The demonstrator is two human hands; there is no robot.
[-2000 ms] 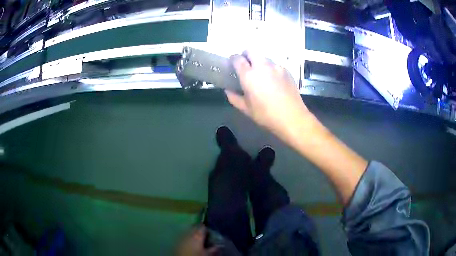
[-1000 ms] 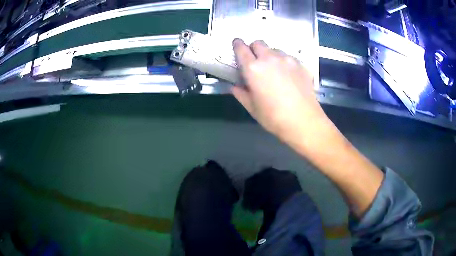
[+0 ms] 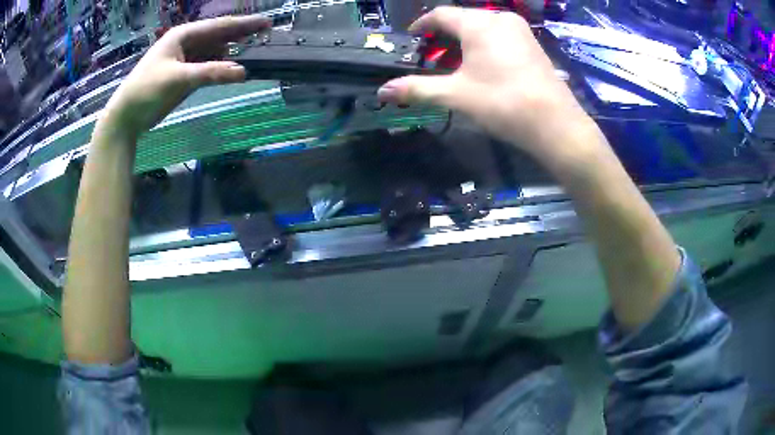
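A long dark bar-shaped fixture plate (image 3: 327, 58) lies across the top centre, with small bright screws along it and a small yellow-white mark towards its right end. My left hand (image 3: 174, 72) is at its left end, fingers over the top and thumb at the lower front edge. My right hand (image 3: 484, 72) is at its right end in the same way, thumb tip against the lower edge. Both hands grip the plate. What lies under the plate is mostly hidden.
Small black brackets sit along the silver front rail (image 3: 340, 252): one (image 3: 265, 240) at left, others (image 3: 405, 214) near the centre. A crumpled pale scrap (image 3: 325, 204) lies by a blue strip. A bright metal plate (image 3: 629, 68) is at upper right. Pale panels (image 3: 399, 302) are below.
The view has shifted to show more of the machine. My left hand has come up onto the plate's left end. The plate, earlier held by my right hand alone and slanted, now lies nearly level.
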